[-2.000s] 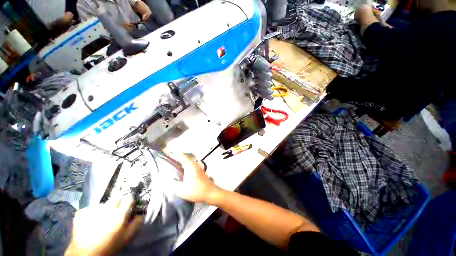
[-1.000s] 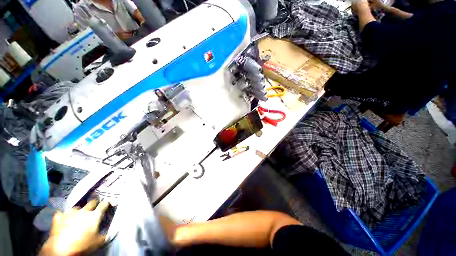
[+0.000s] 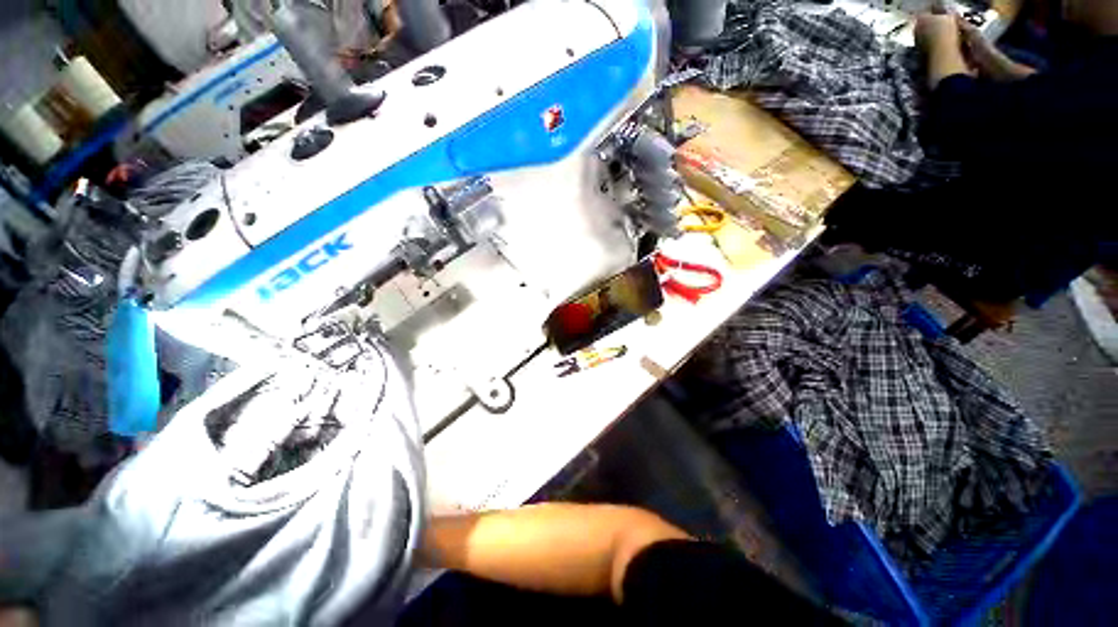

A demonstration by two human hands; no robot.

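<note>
The grey garment piece (image 3: 307, 527) is bunched over the left end of the machine table, its upper edge at the needle area of the white and blue sewing machine (image 3: 454, 135). A dark opening shows in its folds. My right forearm comes in from the lower right and passes behind the cloth; the right hand itself is hidden. My left hand is not visible; only a dark blurred patch shows at the lower left edge. The blue guard (image 3: 133, 367) hangs at the machine head's left end.
Phone (image 3: 604, 306), thread snips (image 3: 591, 360) and red-handled scissors (image 3: 689, 277) lie on the table, with yellow handles (image 3: 704, 218) and cardboard (image 3: 760, 172) behind. A blue crate (image 3: 785, 490) holds plaid garments (image 3: 883, 416) at right. A person (image 3: 1030, 147) works upper right.
The grey cloth has spread and bulged towards the lower left, covering where my left hand was. My right hand has gone from the needle area down behind the cloth. The view has shifted slightly.
</note>
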